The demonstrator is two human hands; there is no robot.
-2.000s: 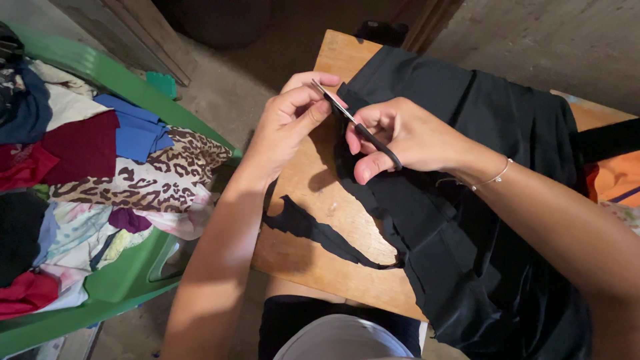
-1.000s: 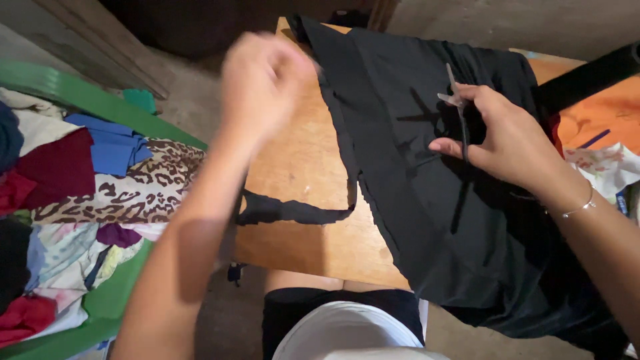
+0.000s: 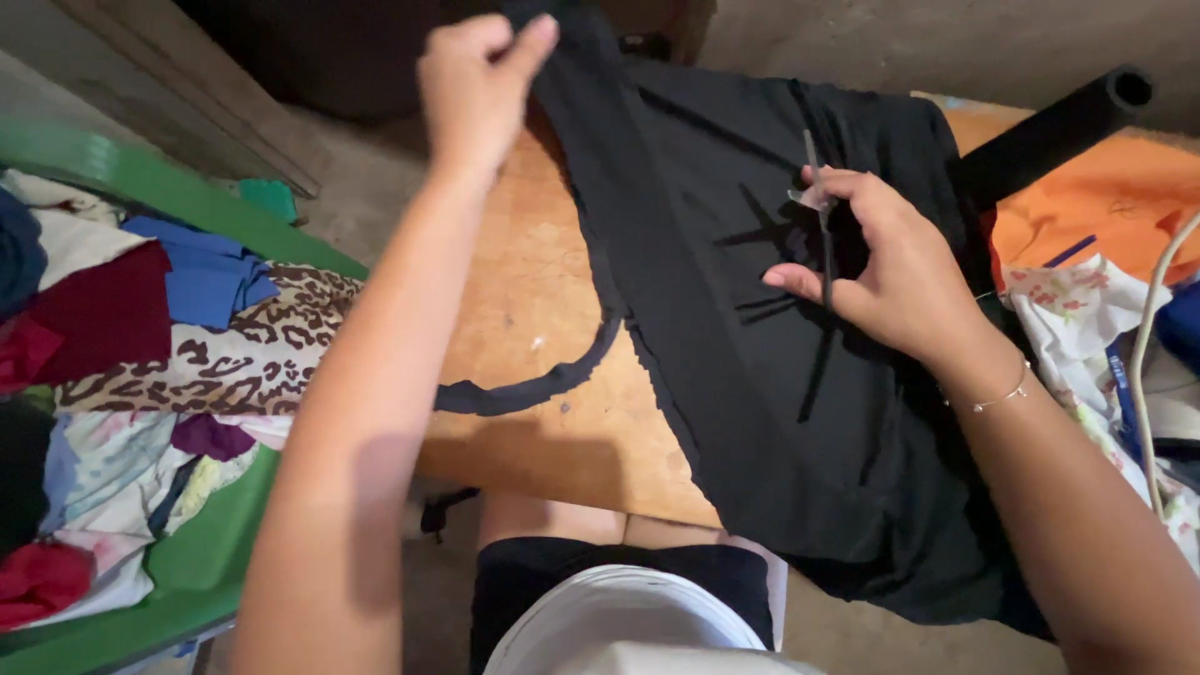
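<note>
Black fabric (image 3: pixel 741 375) lies over the wooden table (image 3: pixel 516 281), its ragged cut edge running down the left side. A narrow black strip (image 3: pixel 506 397), still joined to that edge, curves left over the wood. At the top, my left hand (image 3: pixel 483 94) pinches the fabric's upper left corner and holds it raised. Over the middle of the cloth, my right hand (image 3: pixel 891 253) holds a pair of scissors (image 3: pixel 825 234), blades pointing away from me; they touch no cut edge, and their shadow falls on the fabric.
A green plastic chair (image 3: pixel 225 534) at left holds piled clothes, including a leopard-print cloth (image 3: pixel 309 328). At right are a black tube (image 3: pixel 1059 136), orange fabric (image 3: pixel 1097 206), floral white cloth (image 3: pixel 1078 300), a blue pen (image 3: pixel 1120 394) and a pale cable (image 3: pixel 1148 347). Concrete walls stand behind.
The scissors were at the fabric's left edge between both hands; my right hand has carried them right, over the cloth. My left hand has moved up and the fabric's top corner is now lifted.
</note>
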